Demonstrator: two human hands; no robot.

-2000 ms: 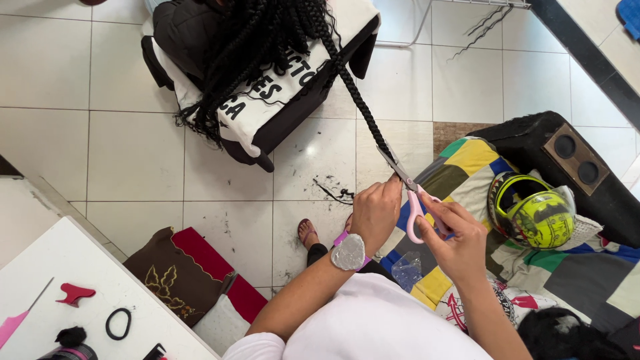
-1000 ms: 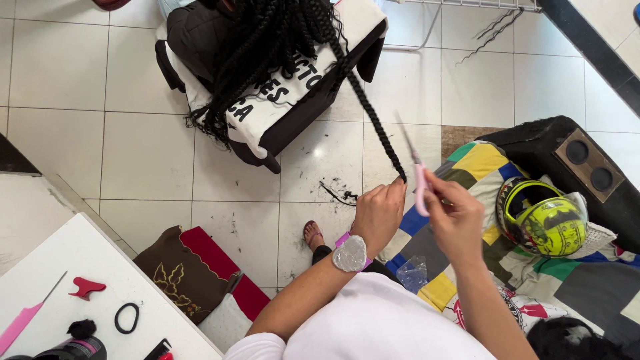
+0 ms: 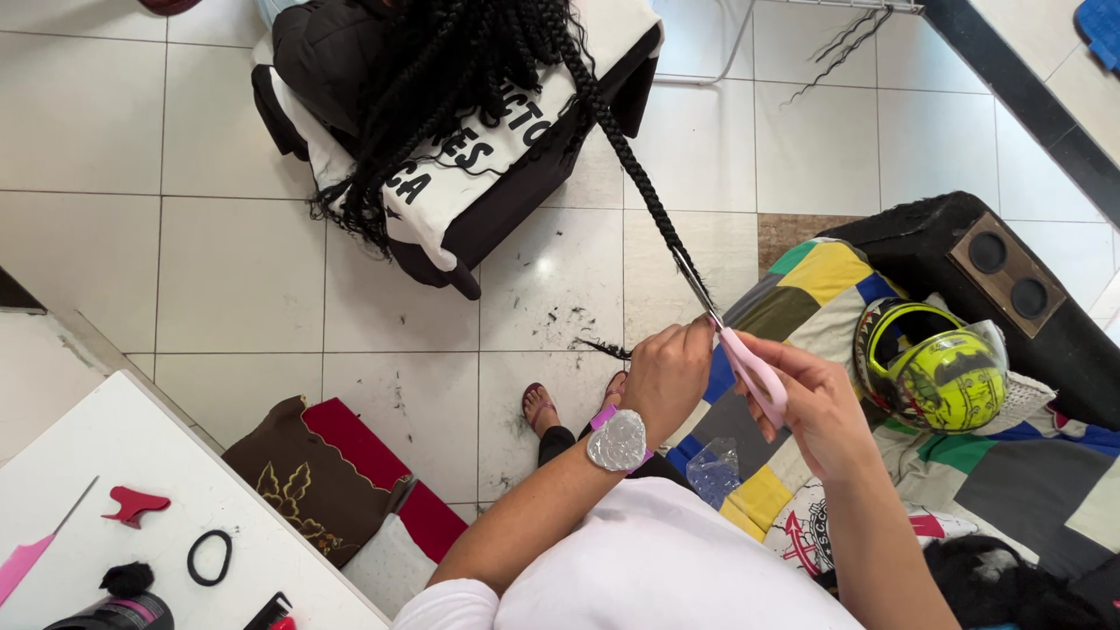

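A long black hair braid (image 3: 637, 179) runs taut down from the head of a seated person to my left hand (image 3: 669, 372), whose fingers pinch its lower end. My right hand (image 3: 809, 398) holds scissors with pink handles (image 3: 754, 376). Their blades (image 3: 697, 284) lie along the braid just above my left fingers; how far the blades are apart cannot be told. More black braids (image 3: 472, 61) hang over the chair back, which is draped with a white cloth (image 3: 420, 210) bearing black lettering. A wristband with a round, silvery covered top (image 3: 618, 440) is on my left wrist.
On the white table (image 3: 105, 437) lie a red hair clip (image 3: 137, 506), a black hair tie (image 3: 209, 557), a comb (image 3: 269, 612) and a pink-handled pointed tool (image 3: 26, 564). A yellow helmet (image 3: 949, 376) rests on the patchwork-covered sofa (image 3: 989, 468). Hair clippings lie on the tiled floor (image 3: 402, 280).
A second ago the scissors were raised to the right of the braid, off it; my right hand has brought them back to it. My left hand still pinches the braid's end.
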